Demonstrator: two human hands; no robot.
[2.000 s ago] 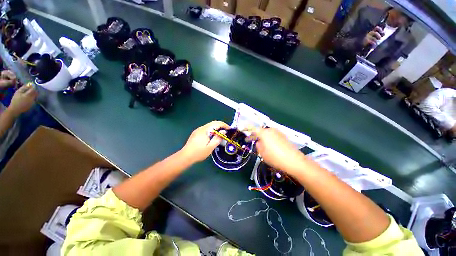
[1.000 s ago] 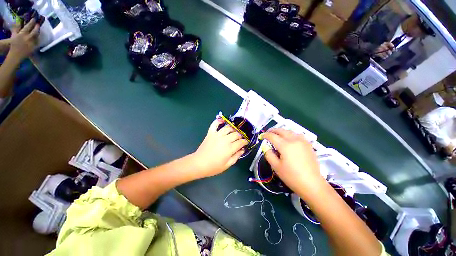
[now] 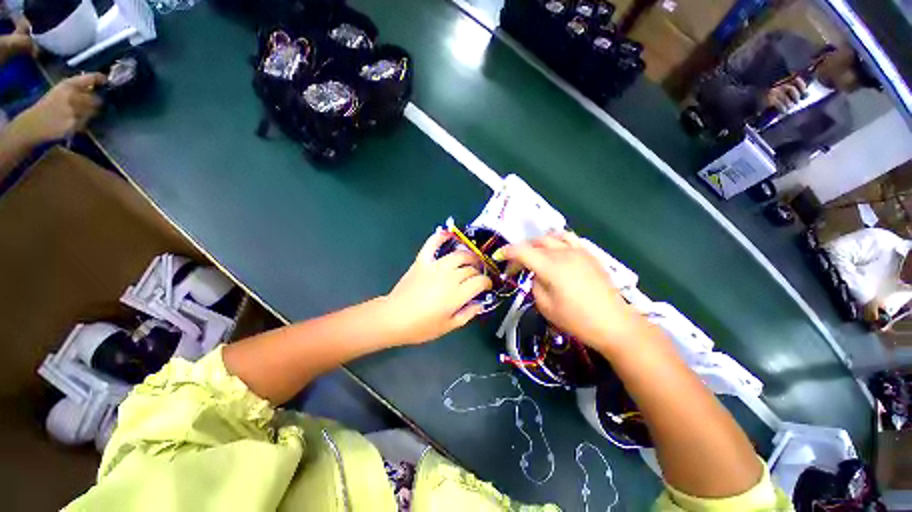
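A white round camera housing [image 3: 486, 301] with a black inside stands on the green bench, its white bracket [image 3: 522, 208] behind it. My left hand [image 3: 437, 290] lies over its near left side, fingers at the rim and on the wires. My right hand [image 3: 560, 275] reaches in from the right, fingertips pinched at the wires. A yellow, red and black wire harness [image 3: 470, 243] slants up between the hands, with a small white plug at its upper end. What each fingertip grips is partly hidden. More housings [image 3: 540, 372] stand to the right, one with red leads hanging out.
Pale thin leads [image 3: 497, 376] lie in front of the housings. Black camera modules [image 3: 328, 98] cluster at upper left. A cardboard box [image 3: 92, 215] with white units is at lower left. Another person's hand [image 3: 66, 108] is at far left; people are across the bench.
My right fingertips have moved left, over the housing's inside. My left hand has come lower over the housing since the earliest frame. The view has shifted, and the other person's hand now touches a black module.
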